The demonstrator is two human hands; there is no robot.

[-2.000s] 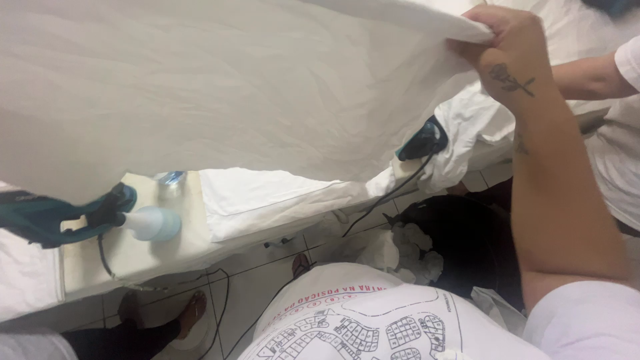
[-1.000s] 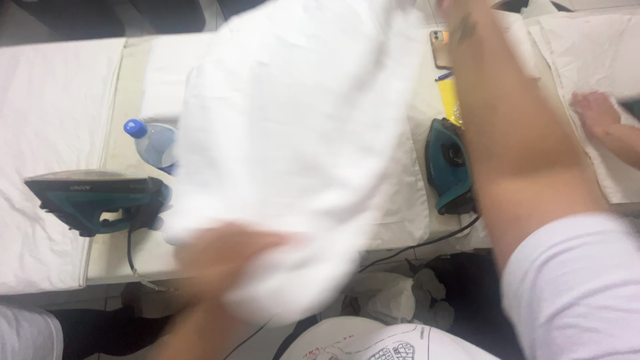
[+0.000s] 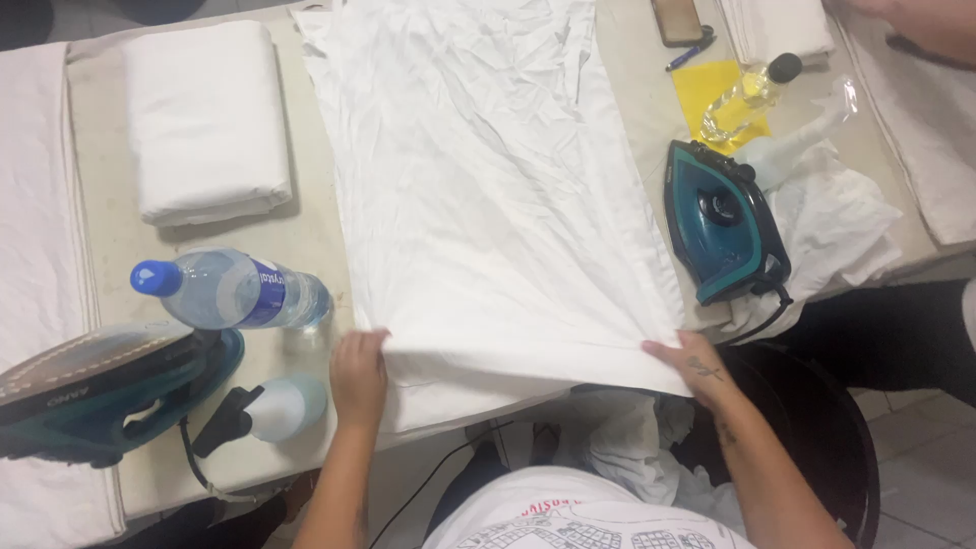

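Note:
A wrinkled white cloth (image 3: 496, 206) lies spread lengthwise on the padded table (image 3: 313, 191). My left hand (image 3: 360, 377) grips its near left corner, and my right hand (image 3: 698, 370) pinches the near right corner, thumb on top. The near edge is drawn toward me at the table's front edge. Beyond my right hand, a teal steam iron (image 3: 720, 221) rests beside the cloth. Left of my left hand are a spray bottle (image 3: 286, 408) and another teal iron (image 3: 114, 389), its soleplate partly showing.
A folded white cloth stack (image 3: 206, 122) and a water bottle (image 3: 236, 290) are on the left. At the right are a phone (image 3: 677, 21), a pen (image 3: 690, 53), a yellow cloth (image 3: 698, 95), a clear bottle (image 3: 743, 107) and crumpled cloth (image 3: 831, 217). A dark tub (image 3: 831, 435) stands below; a person's arm (image 3: 926, 23) shows.
The white cloth, held up and moving before, now lies flat on the table. Both hands have come down to its near corners. The folded stack has come into view.

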